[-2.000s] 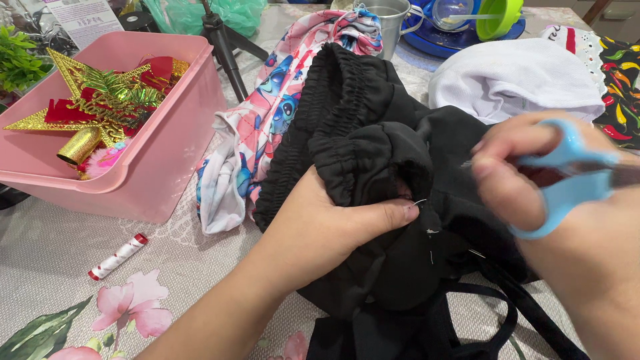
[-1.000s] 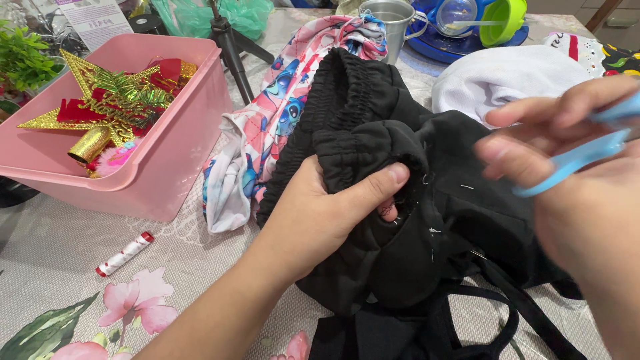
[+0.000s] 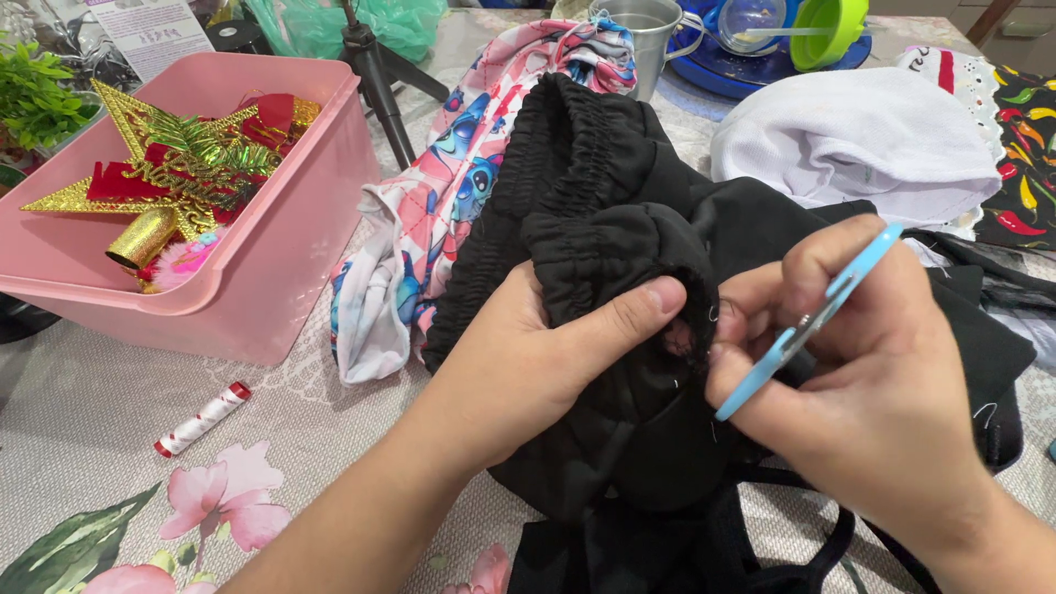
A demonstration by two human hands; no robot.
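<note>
A black fabric garment [image 3: 610,181] with a gathered elastic waistband lies bunched in the middle. My left hand [image 3: 561,346] grips a gathered fold of it, thumb on top near a frayed edge. Short white threads show along the dark cloth. Blue-handled scissors [image 3: 804,326] hang from the fingers of my right hand [image 3: 841,355]; their blades are mostly hidden in the hand. The thumb and fingertips of that hand are together at the cloth edge, by a white thread; whether they pinch thread or cloth is unclear.
A pink plastic bin [image 3: 272,280] of gold and red decorations stands left, beside a black tripod [image 3: 375,82]. A red-and-white tube [image 3: 202,419] lies before it. Behind are printed fabric [image 3: 462,140], a metal mug [image 3: 648,37] and a blue tray [image 3: 709,74]. White cloth [image 3: 858,140] lies right.
My right hand has come in from the right, with the scissors, to the edge of the black cloth. The left hand keeps its grip on the fold.
</note>
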